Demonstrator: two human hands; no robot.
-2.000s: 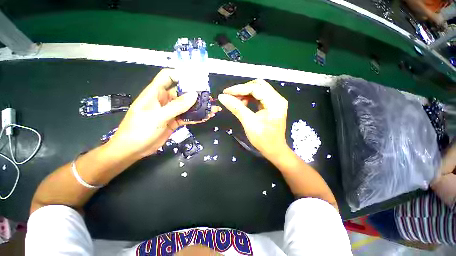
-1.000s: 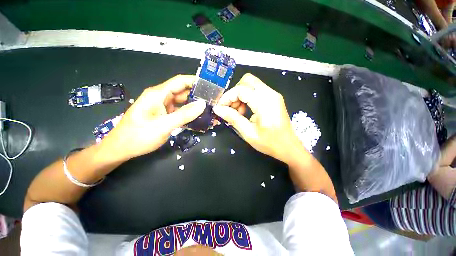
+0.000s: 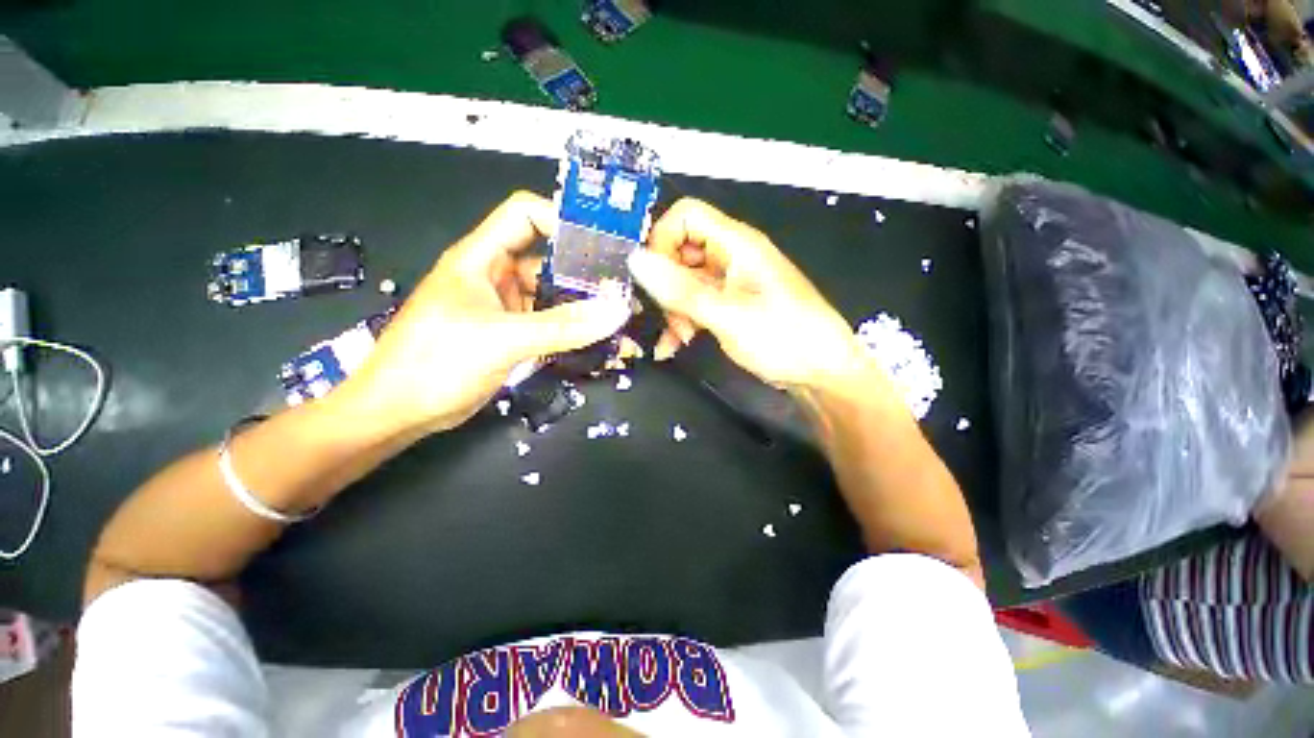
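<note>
A phone board assembly (image 3: 602,216) is held upright over the bench, blue end away from me, silver plate in the middle, black end toward me. My left hand (image 3: 483,317) grips its left side and black end, thumb across the front. My right hand (image 3: 735,296) is at its lower right side, thumb and fingers against the edge by the silver plate. The black end is mostly hidden by my fingers. Whether my right fingers pinch a tiny piece cannot be seen. Below lies a waiting unit (image 3: 543,404), partly covered, with tiny white pieces (image 3: 608,430) near it.
Two waiting units (image 3: 288,270) (image 3: 334,361) lie at left, beside a white cable (image 3: 58,343). A white pile (image 3: 899,363) and a plastic-wrapped bundle (image 3: 1138,382) are at right. A thin dark stick (image 3: 738,411) lies right of centre. Units (image 3: 869,94) sit on the green belt. Another person's arm shows far right.
The board was glaring white two seconds ago and now shows blue and silver. My right hand has moved in from beside the black end against the unit. Units on the belt have shifted left.
</note>
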